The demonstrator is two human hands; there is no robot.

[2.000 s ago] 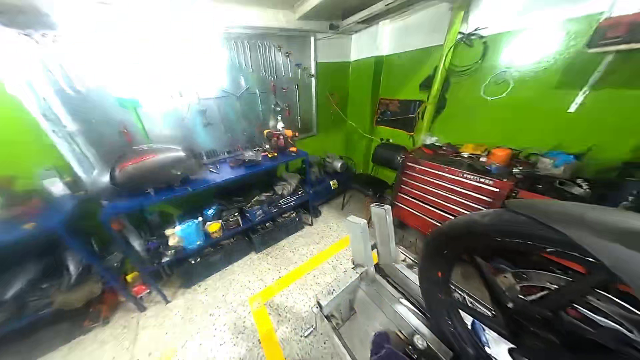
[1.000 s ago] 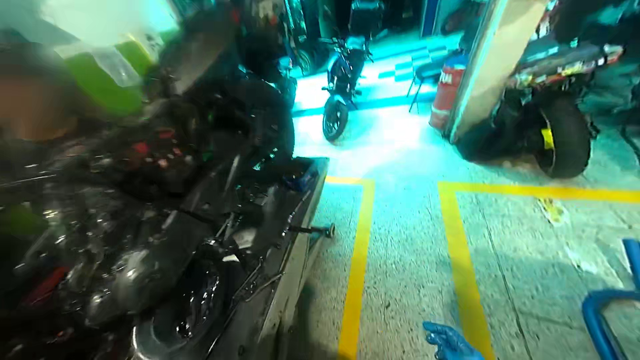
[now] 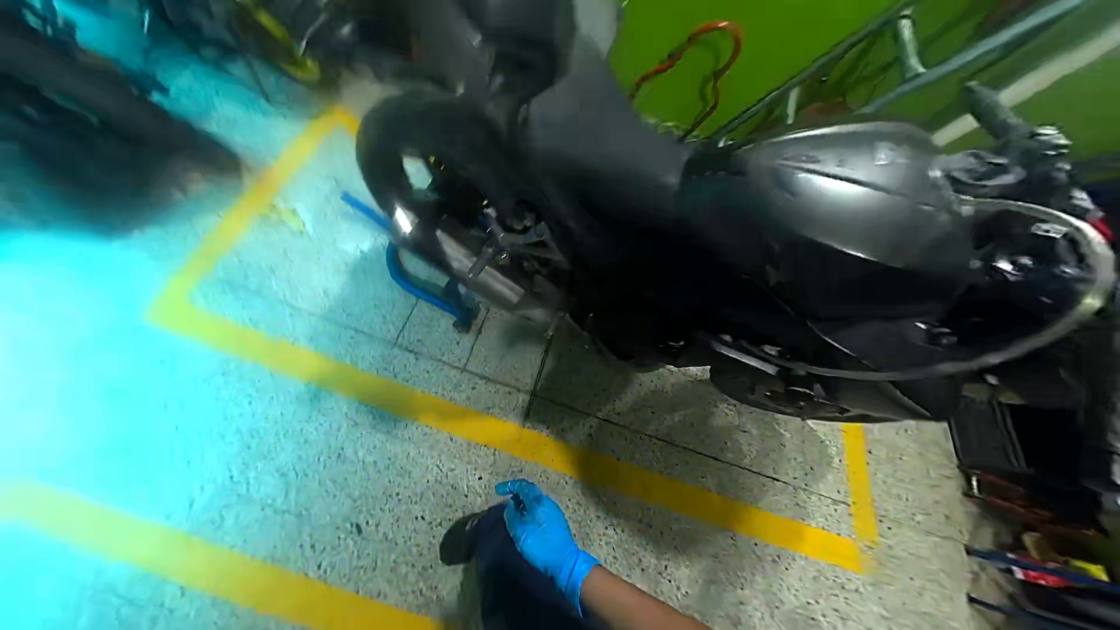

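Observation:
My right hand (image 3: 542,534), in a blue glove, hangs over my dark trouser leg (image 3: 503,577) at the bottom of the view. Its fingers are partly curled, and a small dark patch shows between thumb and fingers; whether that is a held thing or a stain or shadow cannot be told. The hand touches no part of the motorcycle (image 3: 630,201), which stands beyond it with a grey fuel tank (image 3: 849,197) and black bodywork. A blue tubular stand (image 3: 420,289) is near its rear wheel (image 3: 394,157). My left hand is out of view.
Yellow lines (image 3: 525,442) cross the speckled tile floor around the motorcycle. A dark shoe (image 3: 458,538) is near my hand. An orange cable (image 3: 722,35) hangs by the green wall, beside metal tubing (image 3: 910,52). Assorted items (image 3: 1041,569) lie at the lower right; a blurred dark shape (image 3: 105,149) is upper left.
The view has swung from the workbench, past other motorcycles, to this grey and black one. My gloved right hand, at the lower edge one second ago, now shows with its wrist and forearm.

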